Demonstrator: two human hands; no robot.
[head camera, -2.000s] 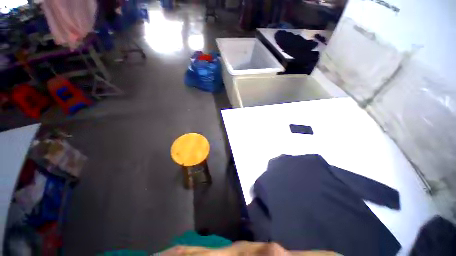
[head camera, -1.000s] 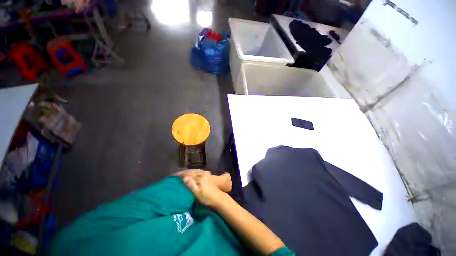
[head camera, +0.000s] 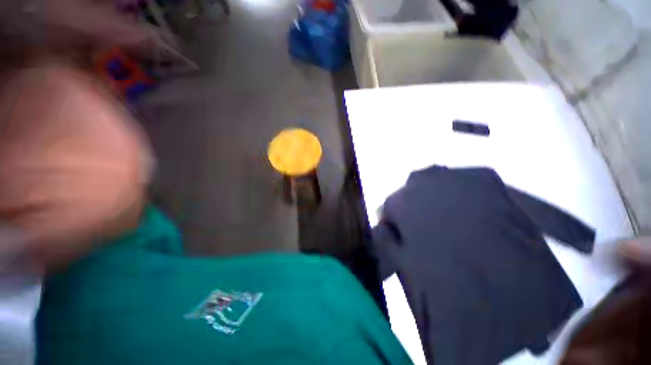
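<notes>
A dark grey long-sleeved garment (head camera: 478, 249) lies on the white table (head camera: 407, 121), one sleeve spread to the right. My left hand (head camera: 68, 157) is a large blurred shape close to the camera at the left, above my green sleeve; its fingers cannot be made out. At the right edge a blurred skin-toned patch, seemingly my right hand (head camera: 635, 253), is cut off by the picture's edge beside whitish and brown blurs. What either hand holds cannot be told.
A black phone (head camera: 471, 127) lies towards the table's far end. Pale tubs (head camera: 442, 60) stand beyond it. A round yellow stool (head camera: 295, 152) and a blue bag (head camera: 320, 36) are on the floor to the left. A plastic-covered wall runs along the right.
My hands, together above my green clothing a second ago, are now apart, the left raised close to the camera. The view has tilted down. The garment lies much as before.
</notes>
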